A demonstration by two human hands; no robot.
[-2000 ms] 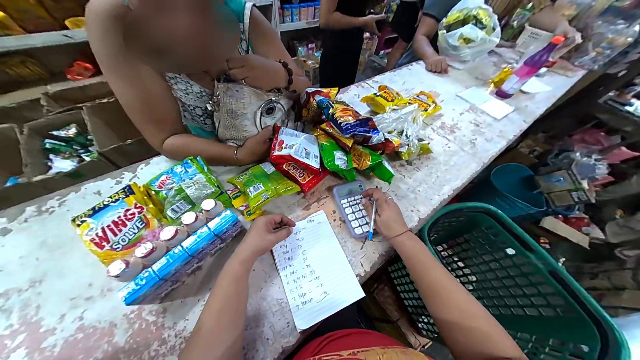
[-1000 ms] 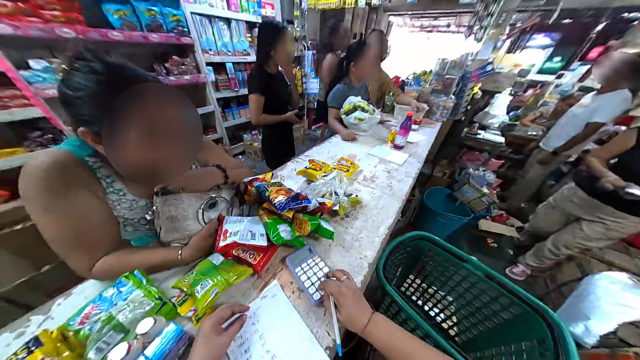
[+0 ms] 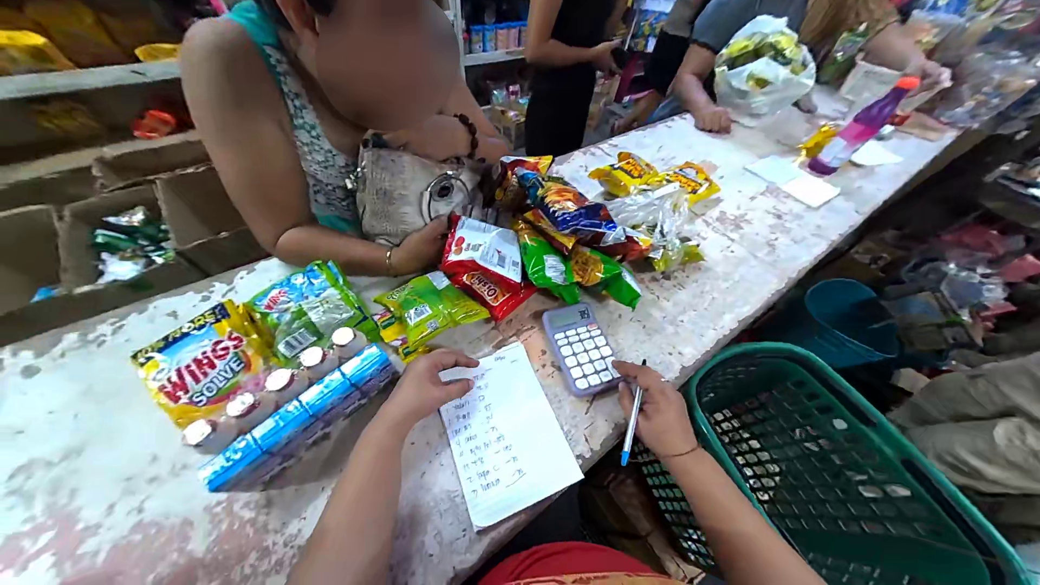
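A sheet of lined paper (image 3: 512,443) with handwriting lies on the worn counter. My left hand (image 3: 426,386) rests at its upper left edge, thumb and forefinger apart. In my right hand (image 3: 656,410) is a pen (image 3: 633,424), held between the fingers with its blue end pointing down, while a fingertip reaches the lower right keys of a lilac calculator (image 3: 581,348). Left of the paper lie a blue wrapped pack (image 3: 296,418), several small bottles (image 3: 280,380) and detergent packets (image 3: 207,361). Beyond the paper are a green packet (image 3: 431,310) and a pile of snack bags (image 3: 569,215).
A green plastic basket (image 3: 861,487) stands against the counter (image 3: 756,252) at my right, with a blue bucket (image 3: 849,321) behind it. Across the counter a person leans beside a handbag (image 3: 414,191). Farther along are a purple bottle (image 3: 861,130), a filled plastic bag (image 3: 764,69) and other people.
The view has tilted up and back down. My right hand, with the pen, has moved from the calculator's right side to its lower right keys.
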